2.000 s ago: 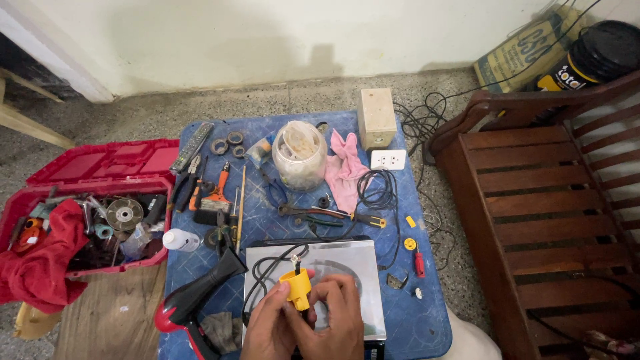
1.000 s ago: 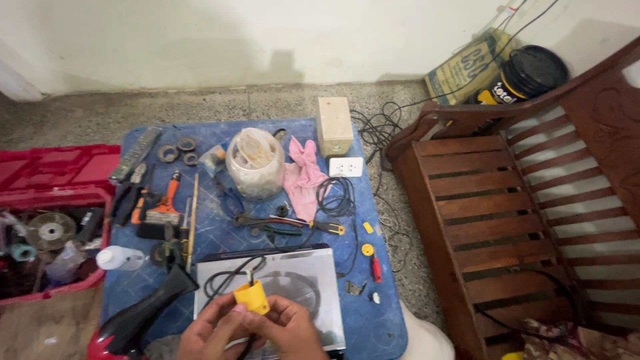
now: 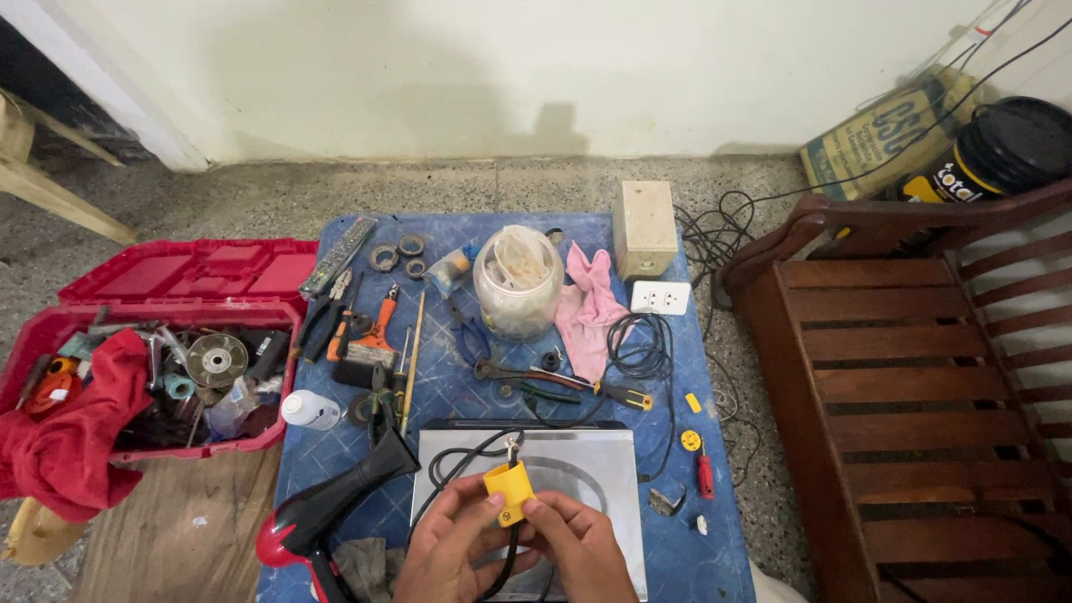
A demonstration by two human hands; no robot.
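My left hand and my right hand together hold a yellow plastic plug housing by its two sides, thumbs toward me. A black power cord runs through the housing, and its end with bared wires stands out at the top. Below my hands lies a silver metal appliance with a loop of black cord on it. To the right on the table are a round yellow plug part, a small yellow piece and a screwdriver with a red handle.
A black and red hair dryer lies at the left, near a white bottle. Farther back are pliers, a plastic jar, a pink cloth and a white outlet. A red toolbox and wooden bench flank the table.
The view has shifted back and forth sideways. Both hands still hold the yellow housing, with the bared wire end standing out of its top.
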